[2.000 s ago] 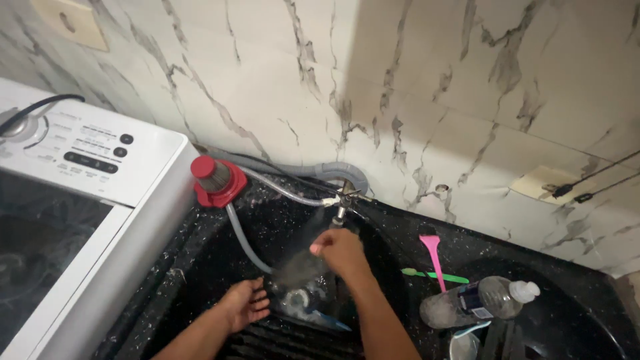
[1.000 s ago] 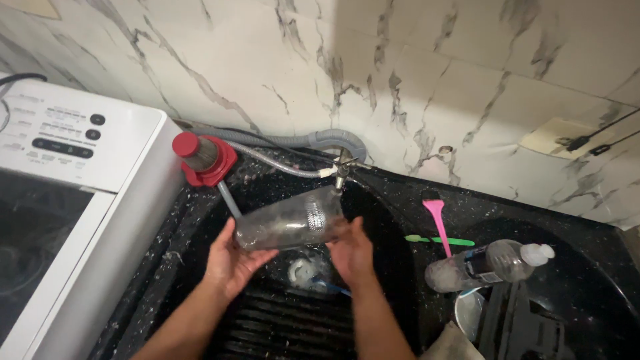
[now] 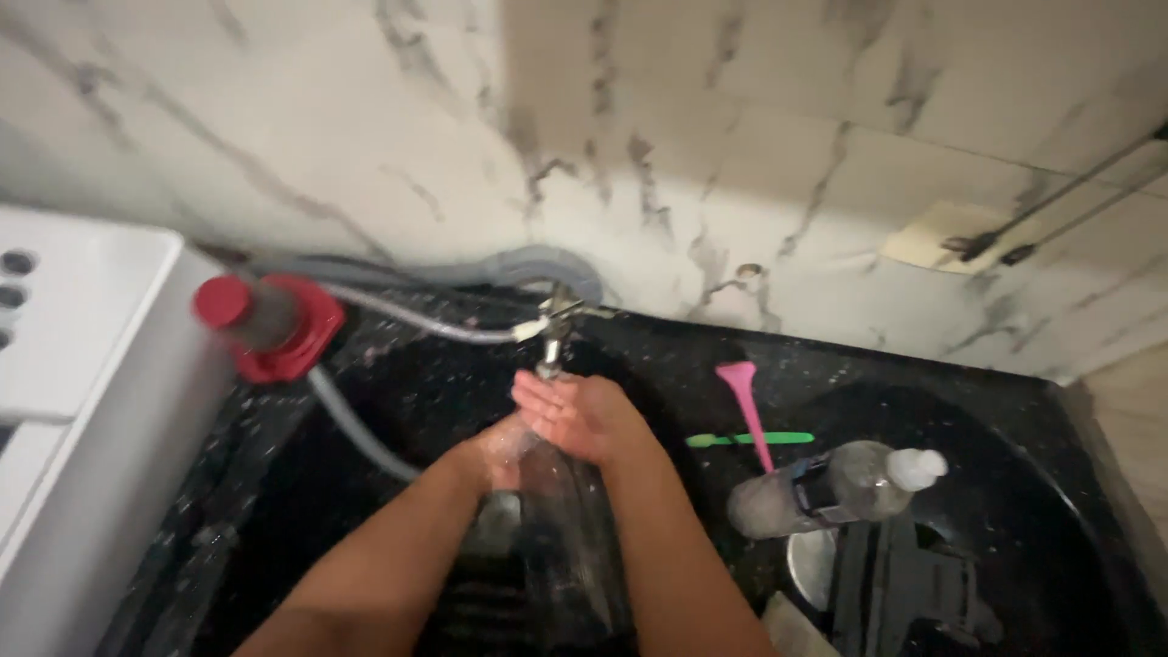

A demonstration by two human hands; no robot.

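Both hands are under the metal tap at the back of the black speckled sink. My right hand is just below the spout, fingers pointing left across the top end of a clear cylindrical container. My left hand is lower, against the container's left side near that same end; its fingers are partly hidden, so its grip does not show. Blur hides whether the right fingers close on the container, which slants down between my forearms into the basin.
A red-capped filter-like fitting with a grey hose stands left, beside a white appliance. At right lie a pink-handled brush, a green toothbrush, a plastic bottle and dark grey parts.
The clear container was held crosswise between both hands a second ago; now it points lengthwise toward the tap. Both hands have moved up to the spout.
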